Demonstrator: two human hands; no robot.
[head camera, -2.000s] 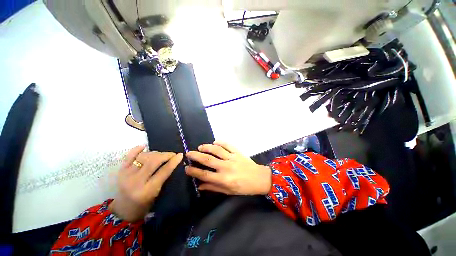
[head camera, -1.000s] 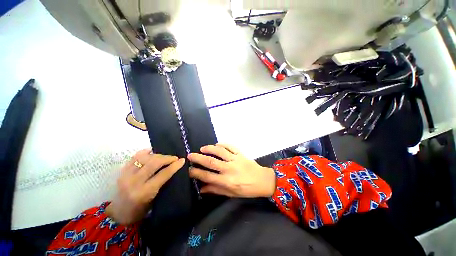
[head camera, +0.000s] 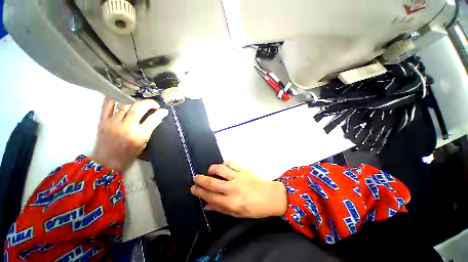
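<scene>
A black fabric panel (head camera: 203, 130) runs from under the sewing machine's presser foot (head camera: 153, 93) down towards my lap. A narrow zipper (head camera: 181, 134) with a silver-speckled line lies lengthwise along it. My left hand (head camera: 125, 130) is at the panel's upper left edge, close beside the presser foot, thumb and forefinger on the fabric; its other fingertips are partly hidden by the machine head. My right hand (head camera: 238, 192) holds the lower part of the panel, its bent fingertips at the zipper line.
The off-white machine head (head camera: 190, 25) and arm span the top, with a ribbed knob (head camera: 119, 16). Red-handled snips (head camera: 277, 86) lie under the arm. A bundle of black strips (head camera: 369, 105) hangs at the right. Dark strips (head camera: 19, 153) lie at the far left.
My left hand has moved up from beside my right hand to near the presser foot. My right hand stays at the zipper. The view has shifted, showing more of the machine head.
</scene>
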